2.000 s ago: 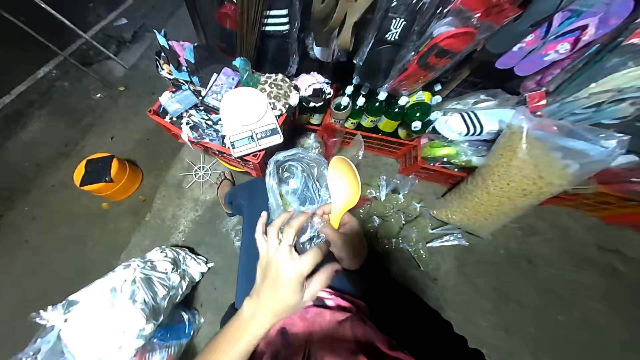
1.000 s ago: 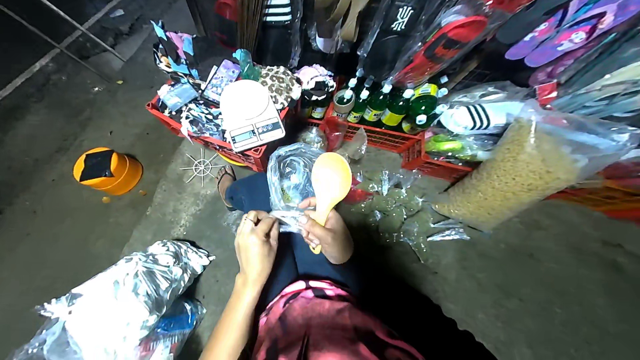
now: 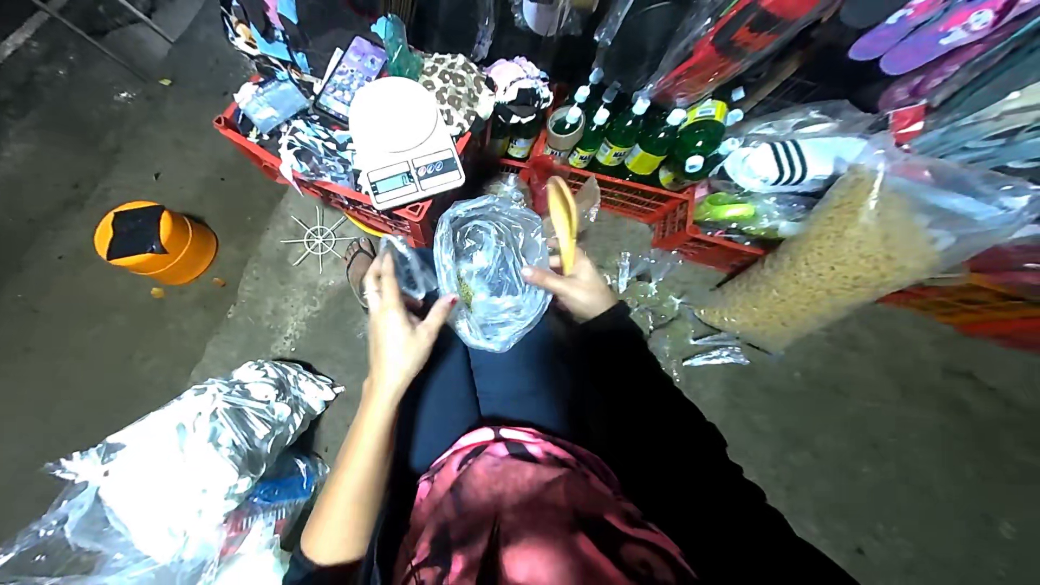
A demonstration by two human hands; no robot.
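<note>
An open clear plastic bag point(image 3: 491, 276) with a little greenish grain-like stuff inside rests over my lap. My right hand point(image 3: 578, 284) grips a yellow plastic spoon point(image 3: 562, 219), seen nearly edge-on, and its thumb lies at the bag's right rim. At the bag's left side, my left hand point(image 3: 398, 321) holds a small clear plastic bag point(image 3: 408, 266) between thumb and fingers. A white kitchen scale point(image 3: 414, 172) with a round plate sits beyond, on a red crate of goods.
Red plastic crates point(image 3: 626, 199) hold green bottles point(image 3: 617, 146). A large bag of tan pellets point(image 3: 829, 252) leans at the right, near small plastic bags point(image 3: 650, 292) on the floor. An orange bucket point(image 3: 183, 244) and a silvery plastic bundle point(image 3: 203, 455) are at the left.
My hands have moved apart, and the open bag shows between them. The spoon has turned from face-on to nearly edge-on. A small clear bag now shows in my left hand.
</note>
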